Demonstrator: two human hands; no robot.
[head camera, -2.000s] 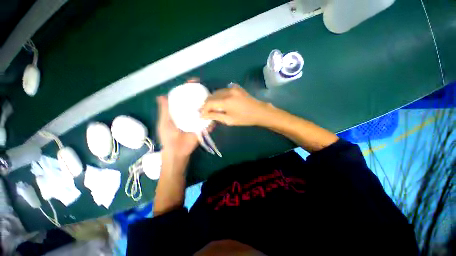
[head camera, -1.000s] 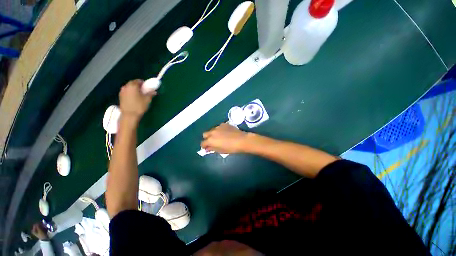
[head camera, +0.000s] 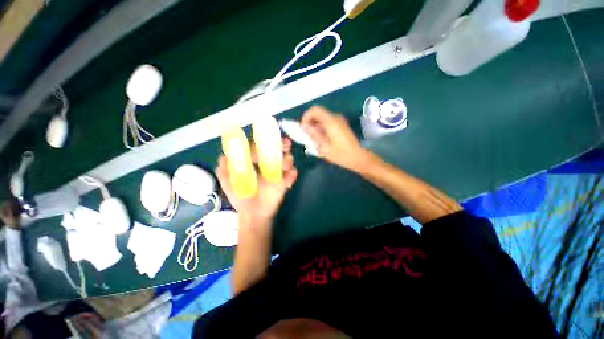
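My left hand (head camera: 255, 195) is palm up near the middle and holds two hand warmer halves side by side, their yellow inner faces up: one half (head camera: 240, 162) on the left, the other (head camera: 268, 149) on the right. White cord loops show at their far ends, over the guide rail. My right hand (head camera: 334, 139) grips a folded white wiping cloth (head camera: 301, 136) just right of the halves. The cloth is apart from or barely at the right half; I cannot tell which. The small dispenser bottle (head camera: 384, 118) stands beyond my right hand with its lid open.
Waiting units (head camera: 193, 184) with cords and white wipes (head camera: 151, 248) lie at the left. The guide rail (head camera: 199, 132) crosses behind; units (head camera: 144, 85) lie on the belt (head camera: 218, 59). A red-capped squeeze bottle (head camera: 483, 40) stands upper right. Another person's hand (head camera: 10, 214) shows far left.
My left hand has come back from the belt and now holds the opened halves. My right hand has lifted the cloth from beside the dispenser towards them. The view has shifted.
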